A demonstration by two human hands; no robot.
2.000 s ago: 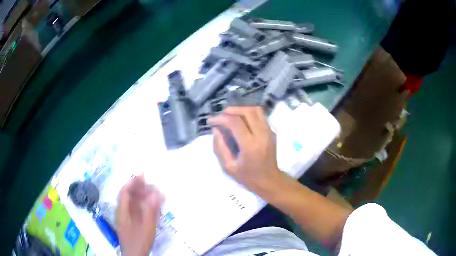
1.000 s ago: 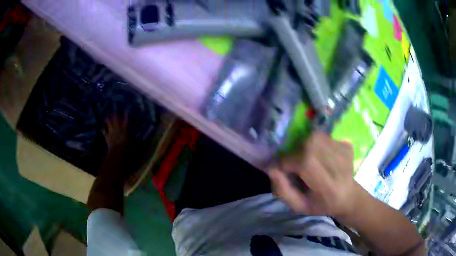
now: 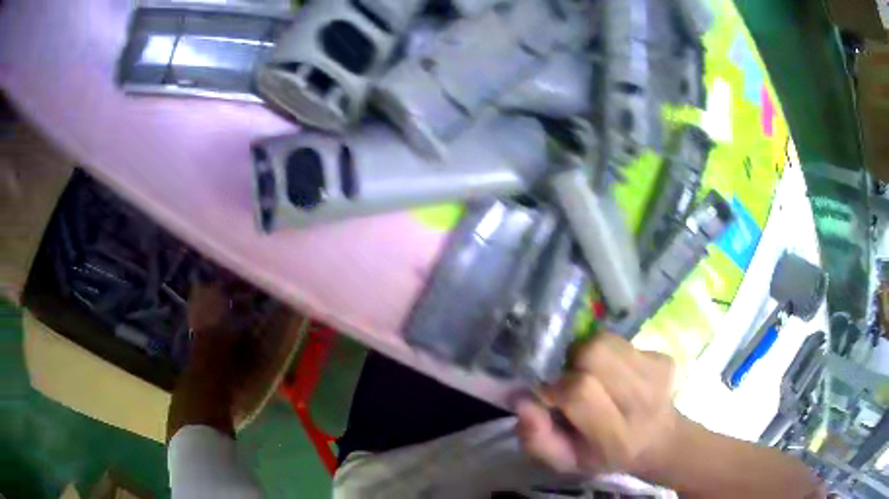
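My left hand reaches down into the open carton of dark parts at the lower left. Its fingers are dim and blurred among the dark grey shells, and any grip is hidden. My right hand is curled at the bench's near edge, beside the piled shells. A small dark spot shows between its thumb and fingers; I cannot tell if it is a held part. Grey handle housing halves lie heaped on the pink and green sheets, several with dark oval holes.
A fan unit with a blue cell lies on the white sheet at right, with more grey pieces beside it. The bench's pink edge runs diagonally between the carton and pile. A red frame stands below the bench.
Since the first frame, the view has swung from the right-hand pile to the left pile and carton. Since the second, the pile sits lower in view; my left hand remains in the carton.
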